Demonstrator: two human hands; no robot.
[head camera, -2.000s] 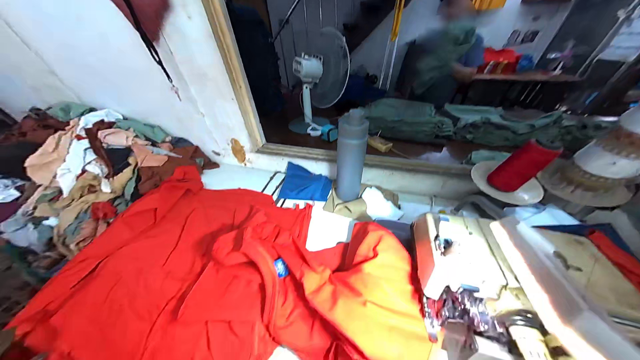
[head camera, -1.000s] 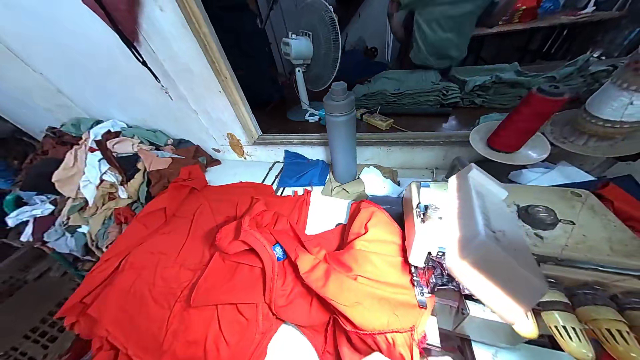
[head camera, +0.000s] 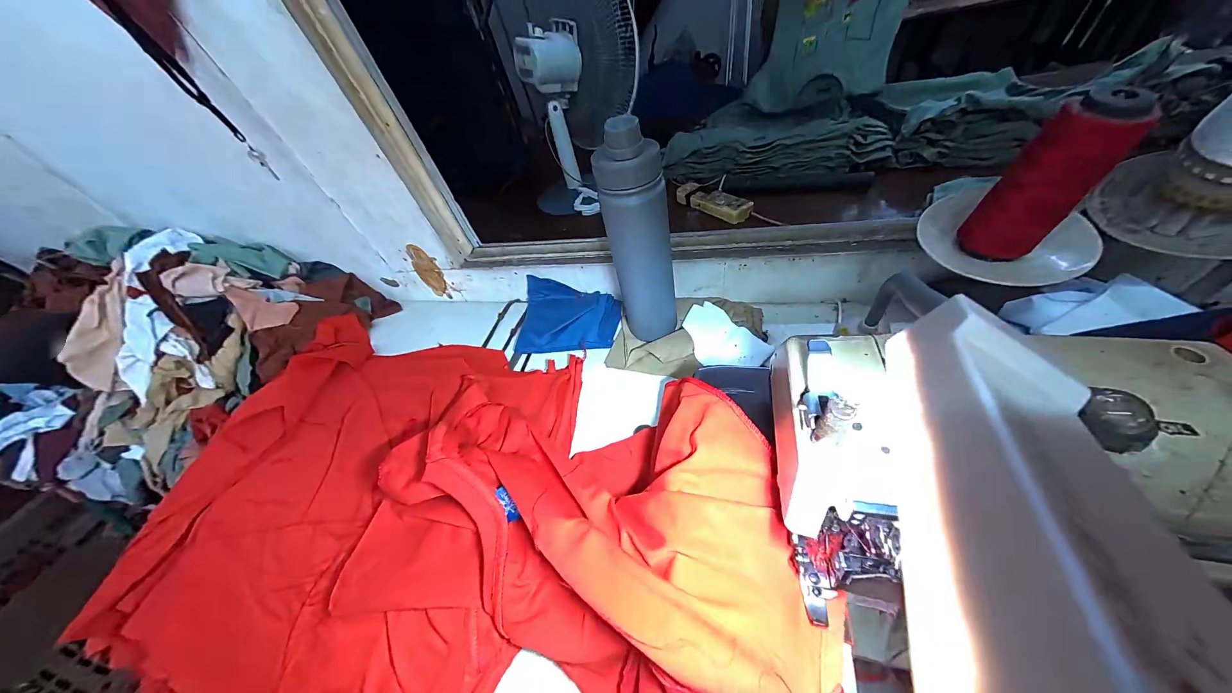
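Neither my left hand nor my right hand shows in the head view. A red garment (head camera: 404, 539) with a small blue label lies spread over the work table, its right edge against the presser foot (head camera: 816, 597) of an overlock sewing machine (head camera: 833, 423). Red thread shows around the machine's open looper area. A white plastic lid or tray (head camera: 1020, 500) stands tilted over the machine and hides part of it. Behind the garment stands a grey bottle (head camera: 637, 231), next to a folded blue cloth (head camera: 568, 316) and khaki cloth pieces (head camera: 659, 354).
Fabric scraps (head camera: 183, 337) are heaped at the left by the wall. A red thread cone (head camera: 1059, 178) stands on a white plate at the back right. Beyond the window frame (head camera: 770, 241) are a fan (head camera: 577, 77), stacked green cloth (head camera: 789, 144) and a person's green clothing (head camera: 828, 48).
The view has come closer to the table. The white plastic piece over the machine has become more upright and covers more of it. The person beyond the window appears nearer the frame than at first.
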